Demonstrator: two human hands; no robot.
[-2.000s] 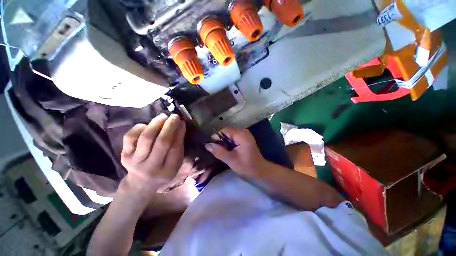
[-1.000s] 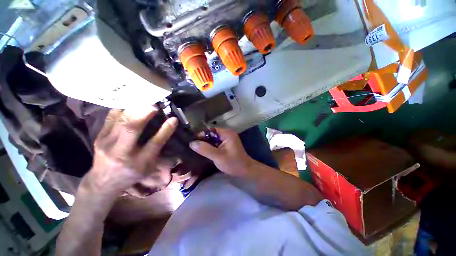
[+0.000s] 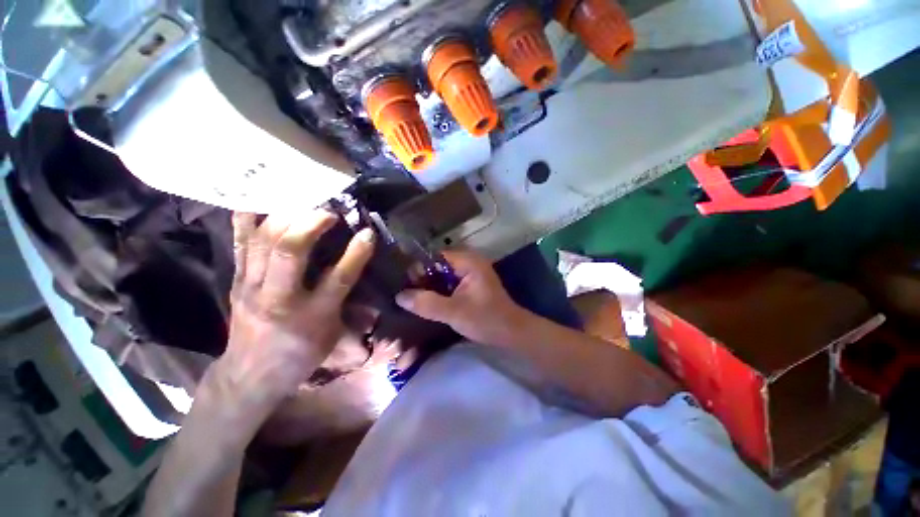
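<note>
Dark brown cloth (image 3: 151, 252) lies bunched left of the overlock machine (image 3: 646, 111) and runs under my hands toward my lap. My left hand (image 3: 288, 293) lies on it with fingers spread, fingertips close to the presser foot area (image 3: 353, 214). One finger points at the small metal parts; the thumb is hidden. My right hand (image 3: 469, 298) is at the cloth's edge, just below the dark needle plate surround (image 3: 439, 210). It is closed around a small dark purple item (image 3: 436, 275), likely thread snips, mostly covered by the fingers.
Four orange tension knobs (image 3: 461, 86) stand above my hands. The rounded white front cover (image 3: 217, 141) is at upper left. An orange strapped holder (image 3: 822, 151) and a red plastic piece (image 3: 741, 182) are at right. An open red-and-brown cardboard box (image 3: 711, 374) stands below on the green floor.
My left hand's fingers were bunched near the presser foot two seconds ago; now they are spread over the cloth. My right hand still holds the dark item. The camera view has shifted slightly.
</note>
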